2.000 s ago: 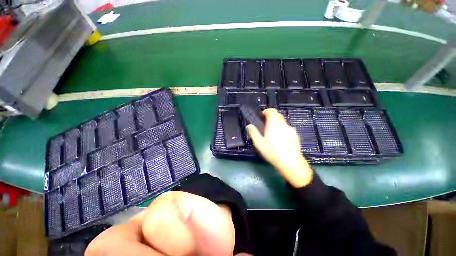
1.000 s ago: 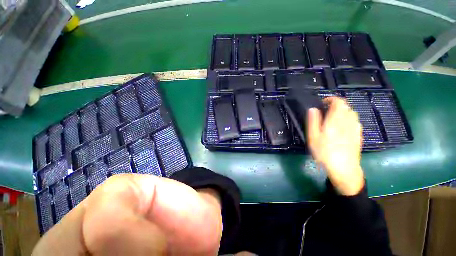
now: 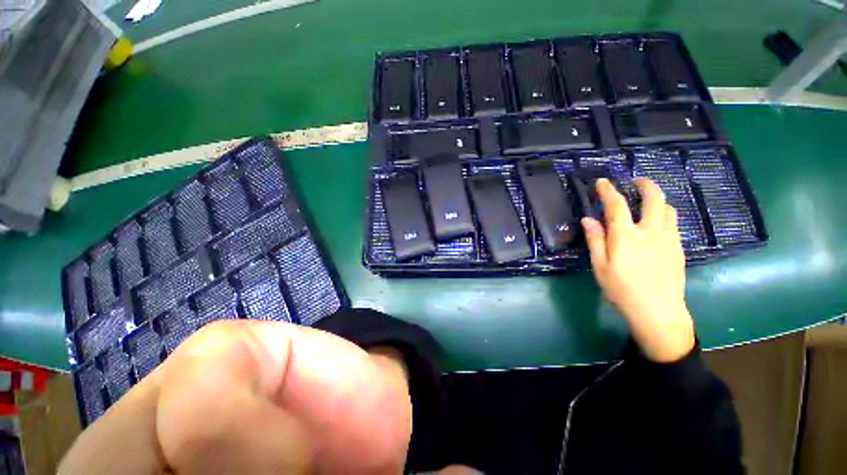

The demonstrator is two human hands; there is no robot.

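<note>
A black blister tray (image 3: 488,121), with another tray edge under it, lies in front of me. Its back row and its middle row hold black phone-shaped units (image 3: 546,134). Several more units (image 3: 501,218) lie in the left part of the front row, some tilted over their pockets. The pockets at its right end are empty and ribbed. My right hand (image 3: 641,264) is over the front row, thumb and fingers around a dark unit (image 3: 588,190) that they mostly hide. My left hand (image 3: 279,404) is large and close to the camera at the bottom left; its fingers cannot be made out.
A second blister tray (image 3: 176,278) with empty pockets lies at an angle on the green bench (image 3: 464,320) at left, partly behind my left hand. A grey metal box (image 3: 51,102) is at the far left. A pale rail (image 3: 320,135) runs behind the trays. Cartons (image 3: 757,399) are below right.
The front row has gained units from left to right, first one, now several. My right hand has moved right along it. My left hand stays near the camera. The view has shifted.
</note>
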